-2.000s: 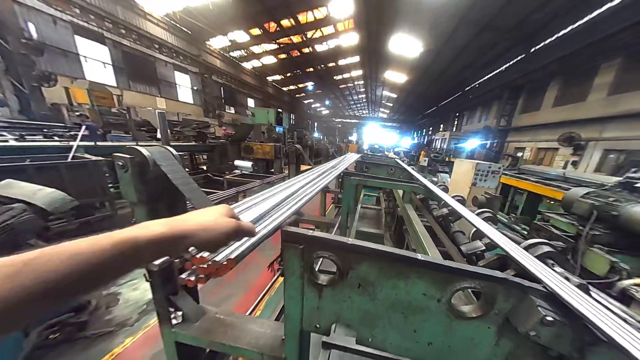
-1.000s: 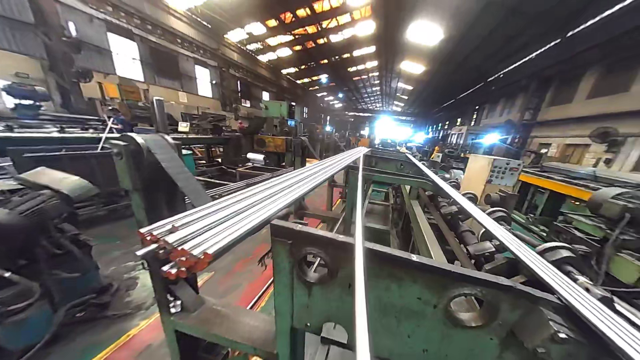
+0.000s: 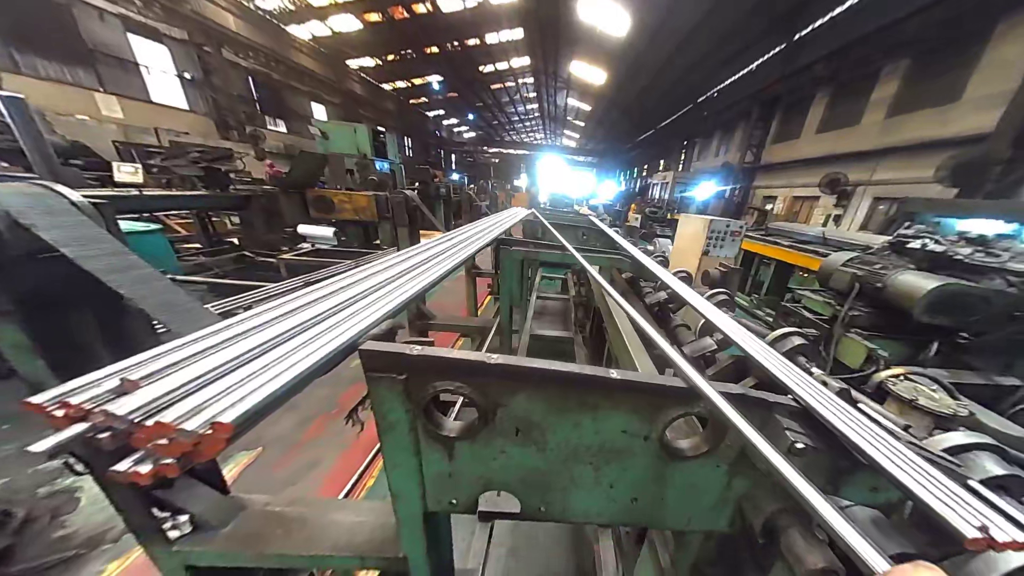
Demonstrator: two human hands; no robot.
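At the bottom edge, a fingertip, seemingly of my right hand [image 3: 920, 569], is at the near end of a single long metal bar [image 3: 768, 452]; the rest of that hand is cut off. This bar slants over the green machine frame [image 3: 552, 472] into the distance. To its right lies a group of similar bars [image 3: 848, 420], with red at the near end. A bundle of bright metal bars [image 3: 272, 344] with red ends rests on a support at the left. My left hand is not seen.
Rollers [image 3: 792, 342] line the right side. Behind them stand a control box with buttons [image 3: 722, 238] and a motor [image 3: 920, 288]. A dark belt [image 3: 104, 256] slopes down at the left. A steel ledge [image 3: 296, 532] juts out below the bundle, beside the red-marked floor [image 3: 344, 440].
The left hand that lay on the bundle two seconds ago is gone from view. The single bar's near end has swung from the middle to the right, and a fingertip now shows there.
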